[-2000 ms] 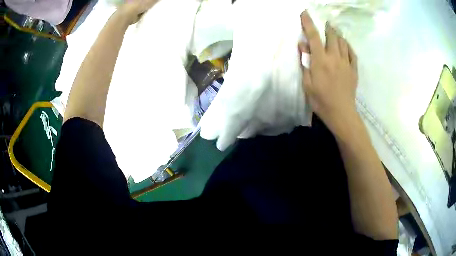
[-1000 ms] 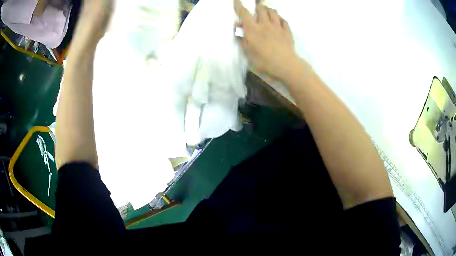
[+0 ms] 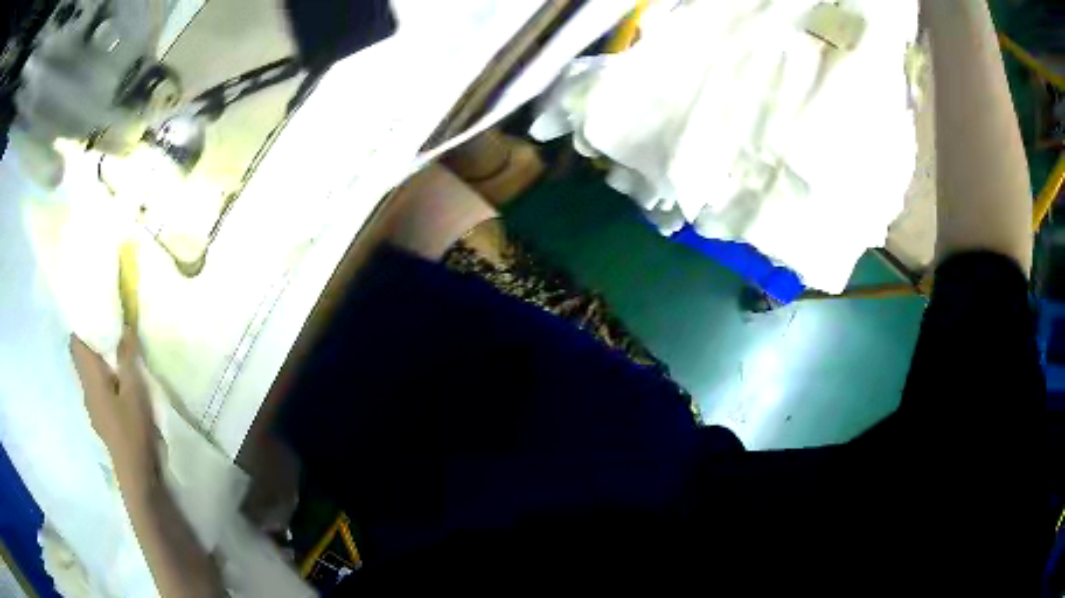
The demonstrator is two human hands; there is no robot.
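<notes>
My left hand [image 3: 123, 403] is at the lower left, blurred, with its fingers closed on a white cloth piece [image 3: 88, 275] beside the sewing machine's lit needle area. More white cloth trails below this hand. The machine head [image 3: 88, 88] is pale with dark knobs, at the upper left. My right forearm reaches up along the right side; the right hand is cut off by the top edge. Beside that forearm lies a layered stack of small white pieces [image 3: 747, 129] with a tan tag [image 3: 835, 23] on top.
The white sewing table [image 3: 339, 152] has a printed scale along its front edge. A dark flat object [image 3: 339, 26] is at the top. A blue thing [image 3: 742, 263] shows under the stack, above green floor [image 3: 818, 374]. Yellow frame parts stand at the right. My dark-clothed lap is in the centre.
The view has swung right, from the big white heap to the machine and right stack. My left hand has left the heap for the machine; my right arm now reaches beside the stack.
</notes>
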